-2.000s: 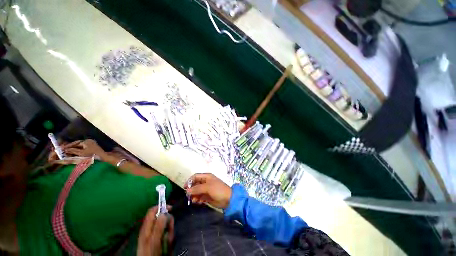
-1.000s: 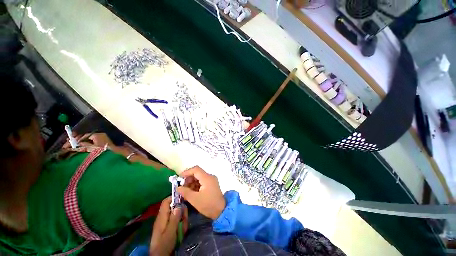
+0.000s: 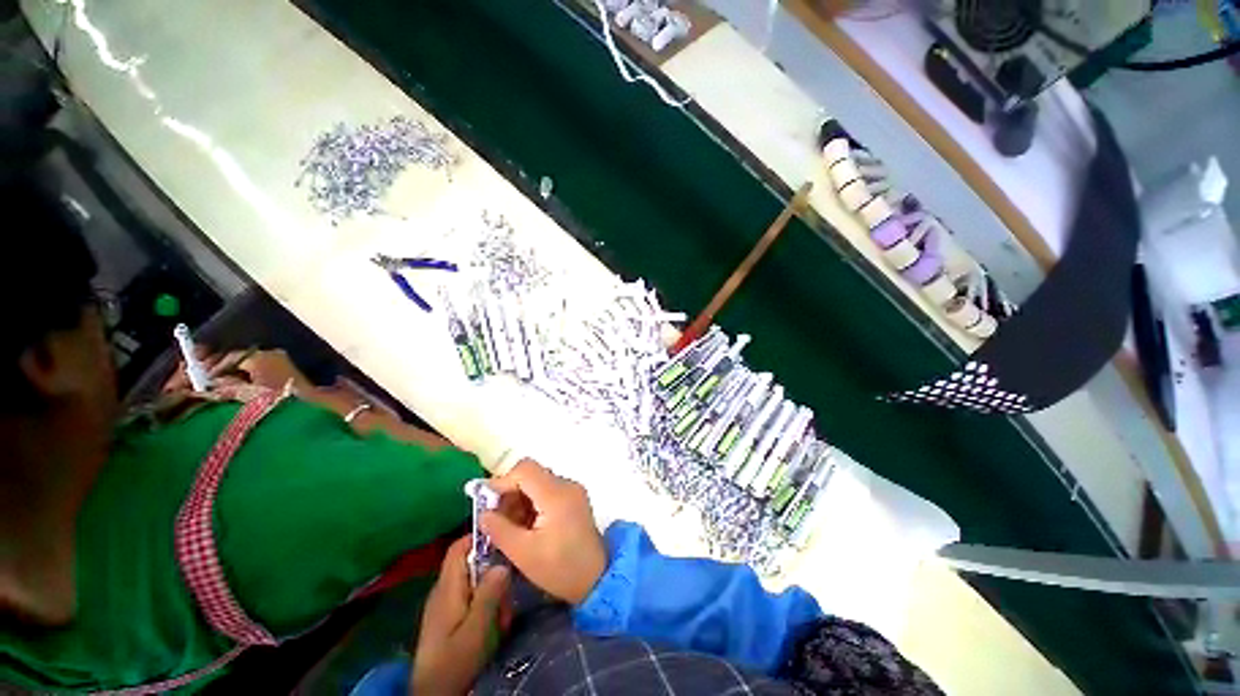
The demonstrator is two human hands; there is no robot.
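Note:
A slim white device body [image 3: 479, 524] stands upright between my two hands, low in the middle of the view. My left hand [image 3: 460, 612] grips its lower part from below. My right hand [image 3: 551, 530], in a blue sleeve, has its thumb and fingers at the upper part of the body. Whether these fingers pinch a small fitting is hidden. White-green-black units [image 3: 741, 422] lie side by side in a row on the cream worktop. A loose heap of white plastic parts [image 3: 598, 356] lies left of the row. Small silvery fittings [image 3: 700, 503] lie scattered along its near side.
A coworker in green [image 3: 326, 503] sits close on my left, holding a white stick. Blue-handled nippers [image 3: 415, 276] lie open near another pile of small fittings [image 3: 374, 163]. A brown wooden-handled stick [image 3: 748, 258] leans across the dark green belt [image 3: 653, 204]. A shelf with equipment stands beyond.
My right hand has moved from beside the bench edge with a tiny part in its fingers to the top of the device body. Since one second ago both hands have barely moved.

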